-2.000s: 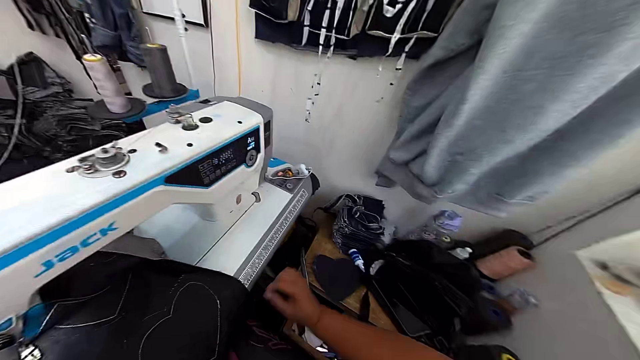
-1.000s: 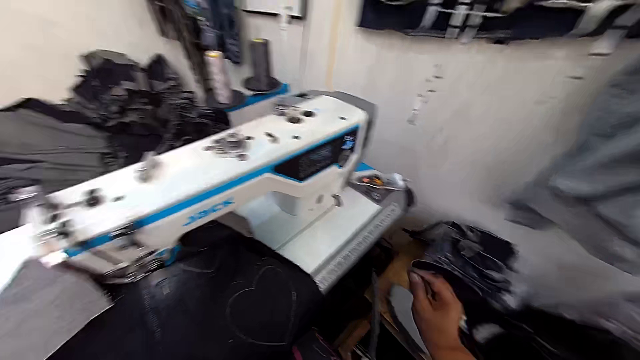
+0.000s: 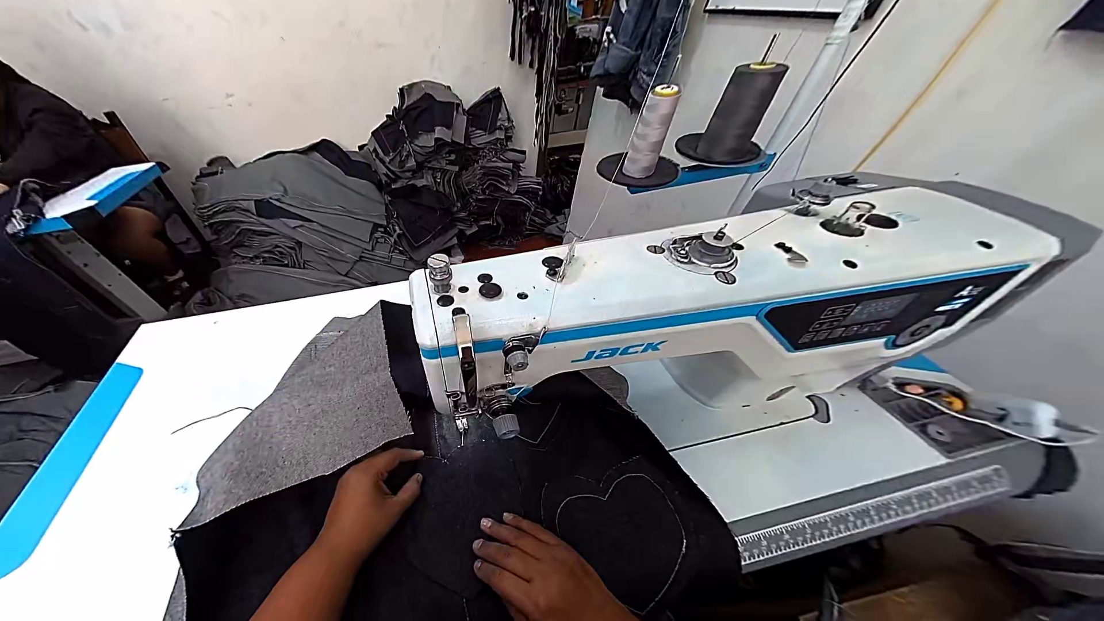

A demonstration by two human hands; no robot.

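Black denim fabric [image 3: 431, 526] with light stitched heart outlines lies under the needle area of a white Jack sewing machine [image 3: 621, 302]. Its grey underside shows where an edge is folded over at the left. My left hand [image 3: 371, 496] rests on the cloth just left of and below the presser foot [image 3: 462, 424], thumb and forefinger apart. Flat on the fabric, to the right and nearer me, lies my right hand [image 3: 539, 565], fingers slightly spread, beside a large stitched heart [image 3: 621, 535]. Neither hand grips anything.
Thread cones [image 3: 651, 134] stand behind the machine. Stacks of grey cut fabric [image 3: 302, 207] are piled beyond the white table [image 3: 233, 345]. A ruler strip [image 3: 871, 515] runs along the table's front edge. A tray of small items [image 3: 940, 414] sits at right. A person [image 3: 52, 129] is partly visible far left.
My right hand has moved from beside the dark items right of the machine onto the black fabric. My left hand has come into view. The view has swung left.
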